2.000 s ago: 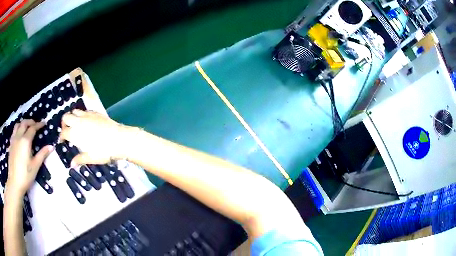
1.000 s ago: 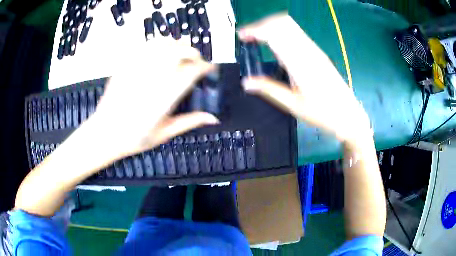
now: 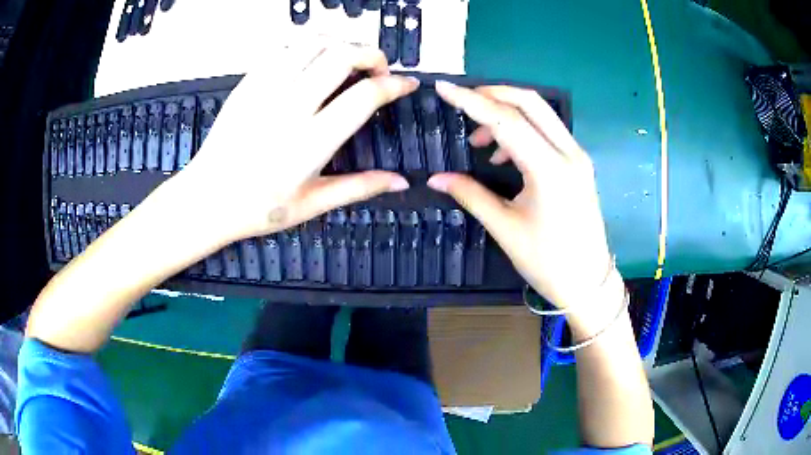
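Note:
A long black tray (image 3: 525, 283) holds two rows of narrow black parts. The lower row (image 3: 385, 249) runs nearly to the right end. My left hand (image 3: 285, 147) reaches over the upper row, thumb and index finger at opposite ends of black parts (image 3: 409, 133). My right hand (image 3: 533, 178) does the same beside it on black parts (image 3: 433, 133), its other fingers curled. The parts between my hands stand side by side in the upper row. My left hand and forearm hide the middle of the upper row and some of the lower row.
Loose black parts (image 3: 411, 34) lie on a white sheet (image 3: 213, 44) behind the tray. A yellow line (image 3: 659, 133) crosses the green bench (image 3: 605, 178) at right. A fan (image 3: 775, 102) stands far right. Brown cardboard (image 3: 485, 355) and a blue crate (image 3: 656, 315) are below.
Both hands have come down to the tray's upper row and closer together, with the parts they carried now in that row. The lower row reaches farther right. Fewer loose parts show.

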